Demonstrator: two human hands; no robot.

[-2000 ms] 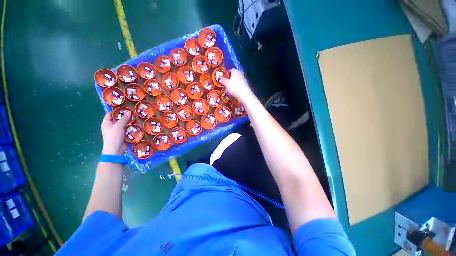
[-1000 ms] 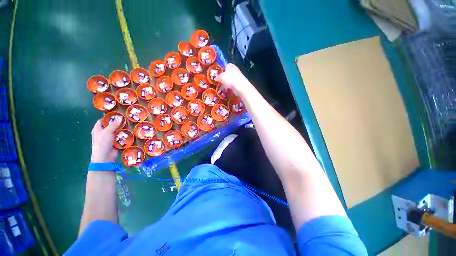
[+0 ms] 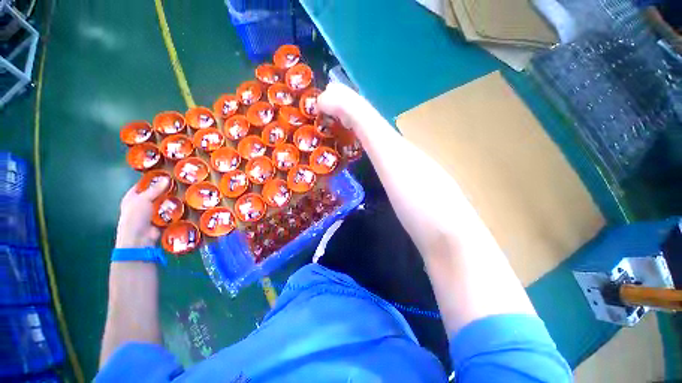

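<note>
My left hand [image 3: 140, 212] and my right hand [image 3: 340, 105] hold opposite ends of a cardboard carrier [image 3: 238, 206] covered with rows of orange round housings [image 3: 226, 158]. White and dark parts show inside them. Each hand has its thumb or fingers at an end housing. The carrier is raised above a blue plastic crate [image 3: 226, 263] lined with clear film. More housings [image 3: 288, 228] show lower down in the crate. A blue band circles my left wrist. The undersides of the carrier and my fingers beneath it are hidden.
A flat cardboard sheet [image 3: 497, 176] lies on the green bench [image 3: 366, 45] to the right. Loose cardboard [image 3: 497, 22] and clear blister trays [image 3: 598, 93] are at its rear. An orange screwdriver [image 3: 650, 297] is over the feeder [image 3: 615, 288]. Blue crates [image 3: 26, 277] stand far left.
The carrier with its housings has risen out of the crate in both hands, uncovering a lower layer of housings. The view has turned, bringing more of the bench into the picture.
</note>
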